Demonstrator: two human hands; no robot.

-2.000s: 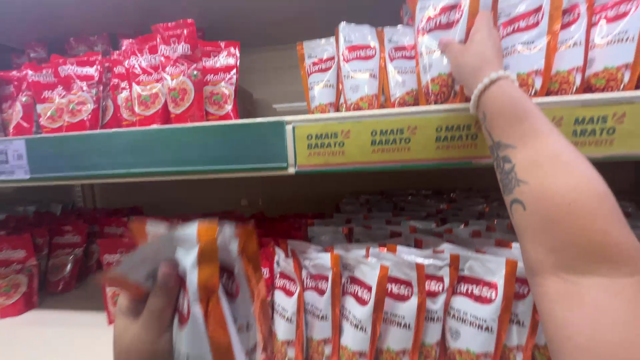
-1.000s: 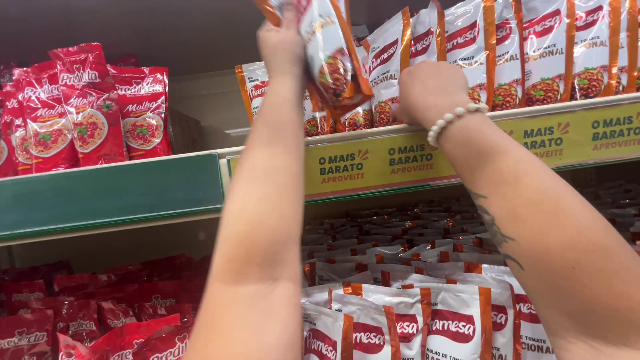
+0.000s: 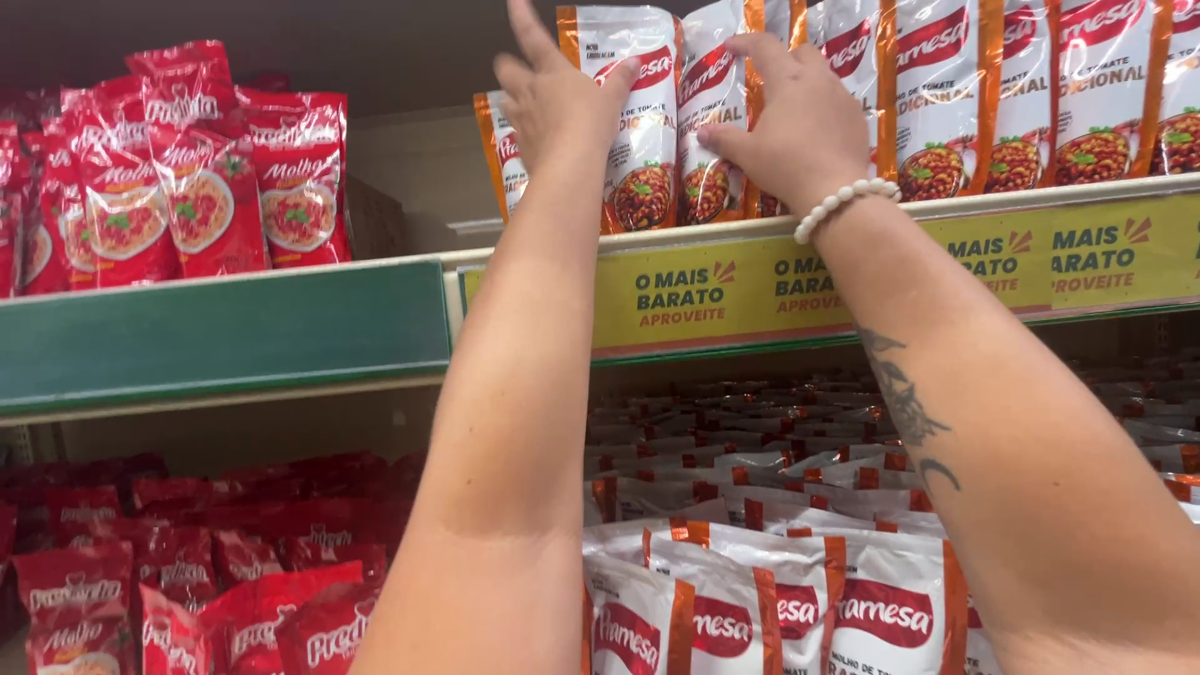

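Note:
My left hand (image 3: 567, 103) is raised at the upper shelf, fingers spread, its thumb over the front of a white and orange Pramesa tomato sauce pouch (image 3: 647, 141). That pouch stands upright at the shelf edge. Just right of it, my right hand (image 3: 806, 117), with a beaded bracelet at the wrist, has its fingers apart at the upper part of a neighbouring sauce pouch (image 3: 708, 112). Whether the right fingertips press on it cannot be told. A smaller pouch (image 3: 506, 159) stands partly behind my left wrist.
Red sauce pouches (image 3: 202, 197) stand on the upper shelf at left. A green shelf edge (image 3: 225, 337) and yellow price strip (image 3: 694, 300) run across. Below lie more red pouches (image 3: 84, 600) and rows of white and orange pouches (image 3: 881, 609). More Pramesa pouches line the upper right.
My left hand held pouches low at left, then one raised at the upper shelf; it is now spread without a grip. My right hand stays by the upper row.

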